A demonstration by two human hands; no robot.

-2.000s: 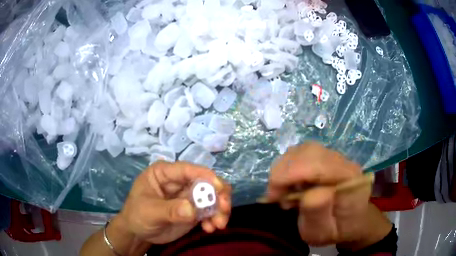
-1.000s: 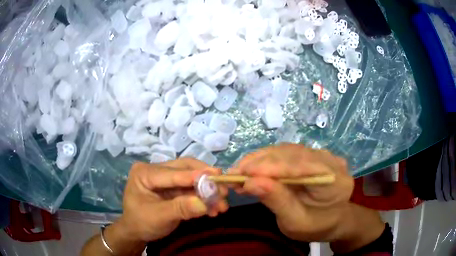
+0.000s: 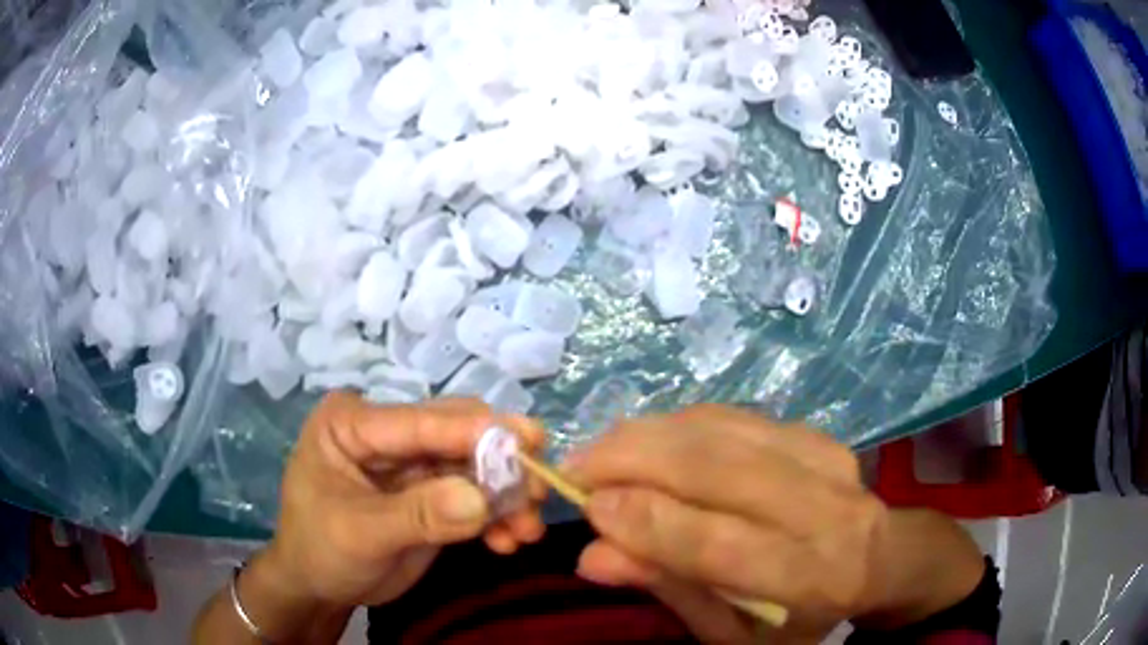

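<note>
My left hand (image 3: pixel 403 485) holds a small clear housing between thumb and fingers, with a white perforated insert plate (image 3: pixel 496 456) at its face. My right hand (image 3: pixel 737 510) grips a thin tan wooden stick (image 3: pixel 554 479). The stick slants up to the left, and its tip is at the insert plate; whether it touches is hard to tell. The stick's other end shows below my right hand. The fingers partly hide the housing.
A large pile of frosted covers (image 3: pixel 516 139) lies on clear plastic sheeting (image 3: pixel 932 302) over the green table. White insert plates (image 3: pixel 850 151) cluster at upper right. A red-marked piece (image 3: pixel 793 221), a black flat rectangle (image 3: pixel 919 35), and a blue tray (image 3: pixel 1095 126) lie at right.
My right hand brought the stick from the right to the piece in my left hand. Since then the stick has tilted from nearly level to slanting, with its rear end lower.
</note>
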